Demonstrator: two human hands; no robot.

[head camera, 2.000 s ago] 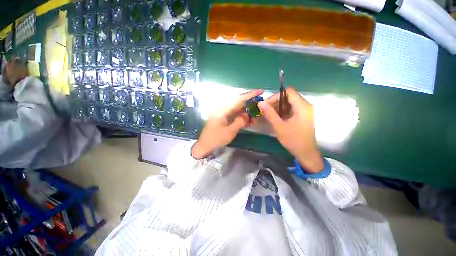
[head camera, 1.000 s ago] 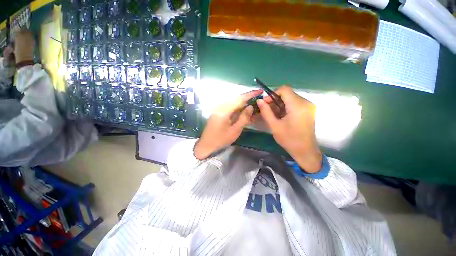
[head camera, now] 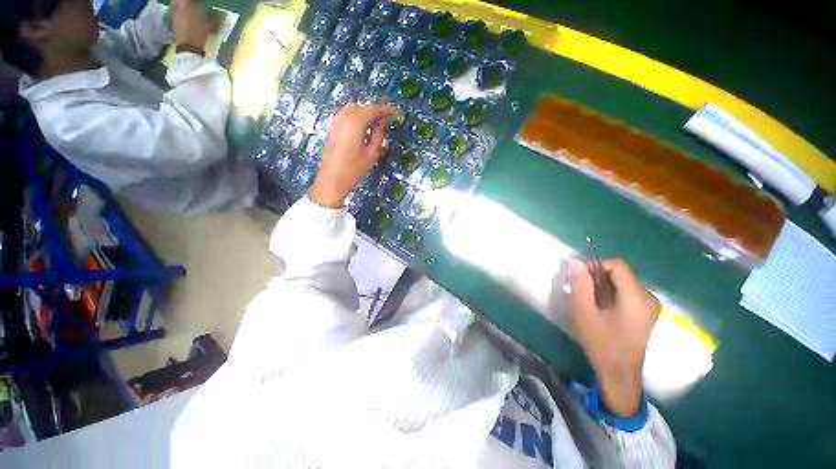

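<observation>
My left hand (head camera: 353, 147) is over the clear blister tray (head camera: 490, 151), fingers curled down at the pockets. Whether it holds a module is hidden. Green round modules (head camera: 440, 176) sit in the tray's right-hand pockets; the left-hand pockets look blue-grey. My right hand (head camera: 612, 316) holds dark, slim tweezers (head camera: 602, 282), tip pointing up and away. It is over the glaring white liner sheet (head camera: 504, 252), which shows a yellow strip at its right end.
An amber stack (head camera: 651, 174) lies beyond the liner. A white gridded sheet (head camera: 796, 286) and a white roll (head camera: 752, 151) are at right. A white scrap (head camera: 478, 84) lies on the tray. A person in a white smock (head camera: 137, 119) is at left, near a yellow sheet (head camera: 266, 59).
The view has turned left. My left hand has moved from beside my right hand to the tray. My right hand has parted from it and keeps the tweezers. The module is no longer visible between my hands.
</observation>
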